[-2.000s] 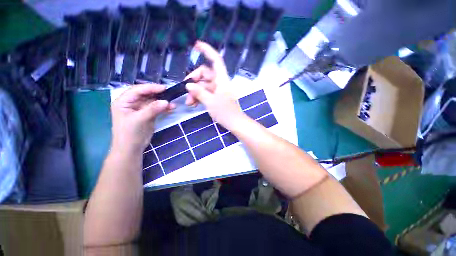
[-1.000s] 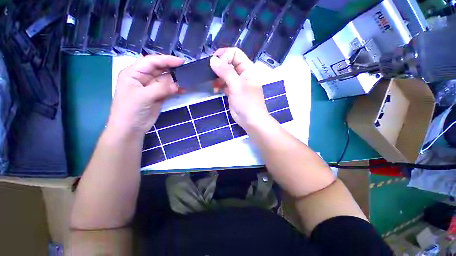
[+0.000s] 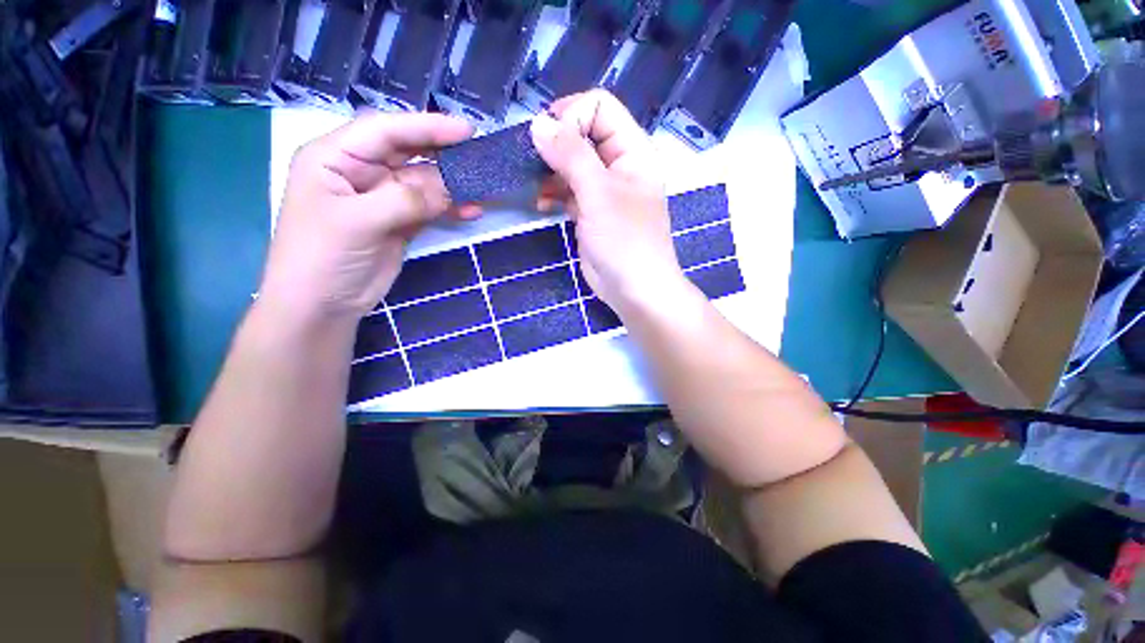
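Note:
A black textured adhesive pad (image 3: 492,165) is held flat between both hands above the white paper. My left hand (image 3: 358,207) grips its left end between thumb and fingers. My right hand (image 3: 600,189) grips its upper right corner. Whether a thin part lies behind the pad cannot be told. Below the hands, the pad sheet (image 3: 532,295) with black rectangles in rows and thin white lines lies tilted on the white paper (image 3: 763,151). My right hand and wrist hide part of the sheet.
Black housings (image 3: 490,63) stand angled in a row behind the paper. A black tray (image 3: 75,339) with loose black pieces is at left. At right are a white printed box (image 3: 866,138), a hanging grey tool (image 3: 1030,141) with black cable, and a small open carton (image 3: 923,295).
The black piece was narrow and edge-on; its textured broad face now shows. My right fingers, earlier spread, have closed on its right end. The view has shifted slightly.

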